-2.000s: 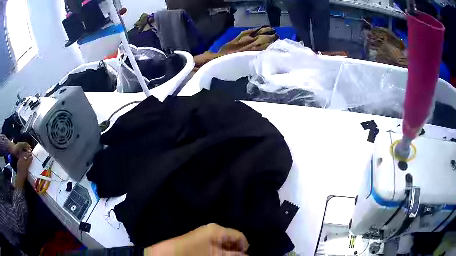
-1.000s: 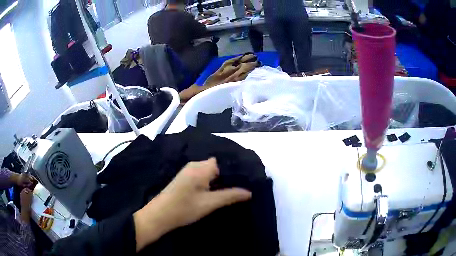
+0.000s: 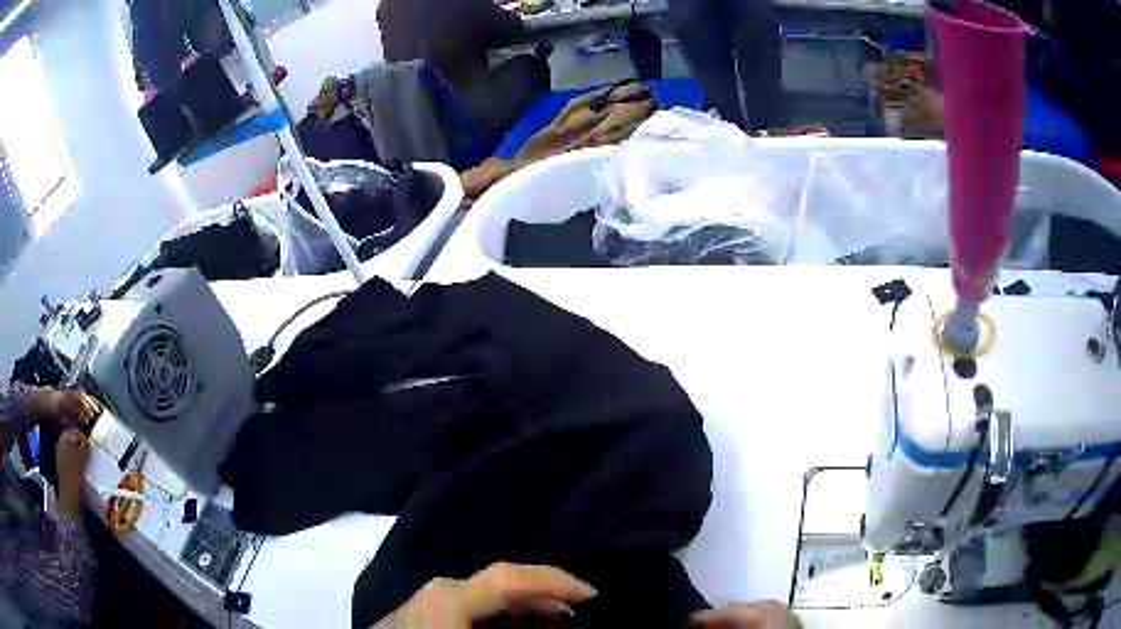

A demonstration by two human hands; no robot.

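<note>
A large black garment piece (image 3: pixel 529 418) lies spread on the white table left of the sewing machine, with a narrow light slit near its middle. My left hand (image 3: pixel 498 595) is at the bottom edge, partly cut off, its fingers bent on the near part of the cloth. My right hand (image 3: pixel 747 616) barely shows at the bottom edge, beside the cloth's near right part; its grip is hidden. The white sewing machine head (image 3: pixel 983 418) stands at the right, its needle area (image 3: pixel 904 568) apart from the cloth.
A pink cone (image 3: pixel 980 148) rises above the machine. Black scraps (image 3: pixel 891 291) lie behind it. Black shears (image 3: pixel 1069 571) are at the right. A grey box with a round vent (image 3: pixel 172 375) stands left. White bins (image 3: pixel 492 234) line the back. Another person's hands (image 3: pixel 71 424) show far left.
My left hand has moved from the middle of the cloth down to its near edge. My right hand has come into view. The cloth lies flatter, its near part folded differently. The view has shifted.
</note>
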